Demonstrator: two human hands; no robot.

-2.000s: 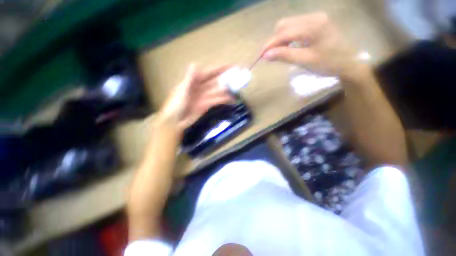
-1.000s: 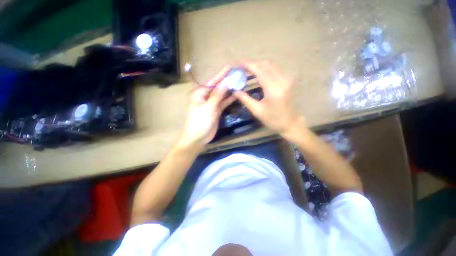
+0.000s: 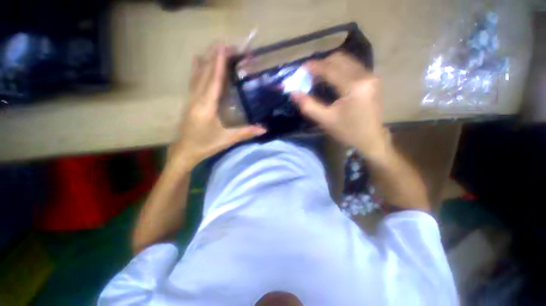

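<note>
A black plastic housing [image 3: 263,110] lies open on the bench at the centre, with its thin black handle frame [image 3: 299,43] on the far side. A bright white disc [image 3: 297,80] sits at the housing's middle. My left hand [image 3: 200,122] holds the housing's left end, thumb on the near corner and fingers at the left side. My right hand [image 3: 356,110] has thumb and fingertips at the disc and covers part of the housing's right side. A faint reddish wire [image 3: 248,40] shows near my left fingertips. The picture is blurred.
More black housings [image 3: 57,51] stand at the upper left of the tan bench [image 3: 143,122]. A shiny clear plastic sheet [image 3: 458,83] with pale discs [image 3: 484,36] lies at the right. A brown cardboard box [image 3: 422,158] with small wired parts [image 3: 359,203] is below the bench edge.
The housing is turned, its handle frame now showing on the far side. The disc has gone from between my hands above the housing to its middle. My left hand has moved to the housing's left end.
</note>
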